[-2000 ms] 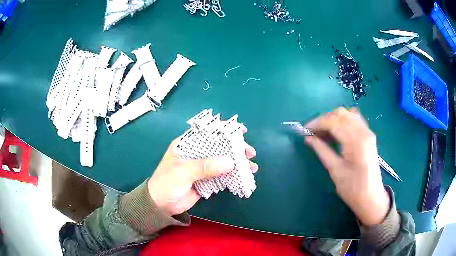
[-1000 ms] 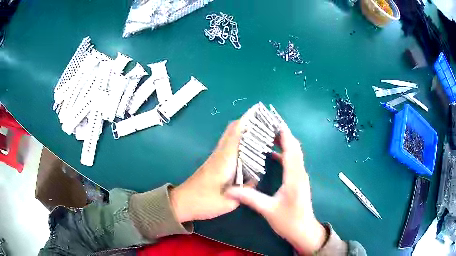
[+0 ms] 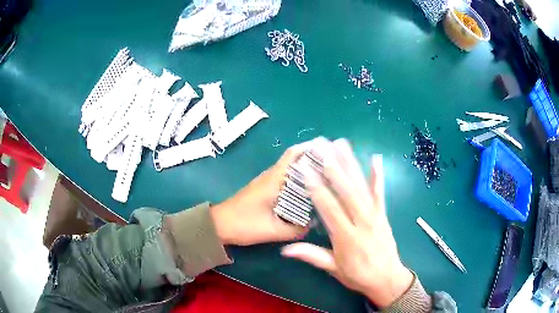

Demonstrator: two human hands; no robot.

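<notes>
My left hand holds a stack of white strap pieces, seen edge-on as pale and dark layers. My right hand lies over the upper right of the stack, fingers spread and blurred; it partly hides the stack. I cannot tell how firmly it touches. A pile of white strap pieces lies at the left, with several short pieces at its right side, some with a metal loop. Slim pale tweezers lie flat to the right of my right hand.
Silver buckle loops and small metal parts lie farther back. Dark tiny pins, a blue tray and thin silver pieces are at the right. A clear bag and a tub of rubber bands are at the back.
The stack has turned edge-on. My right hand has moved left from the right side to the stack, and its fingers have since spread over it. The view has shifted.
</notes>
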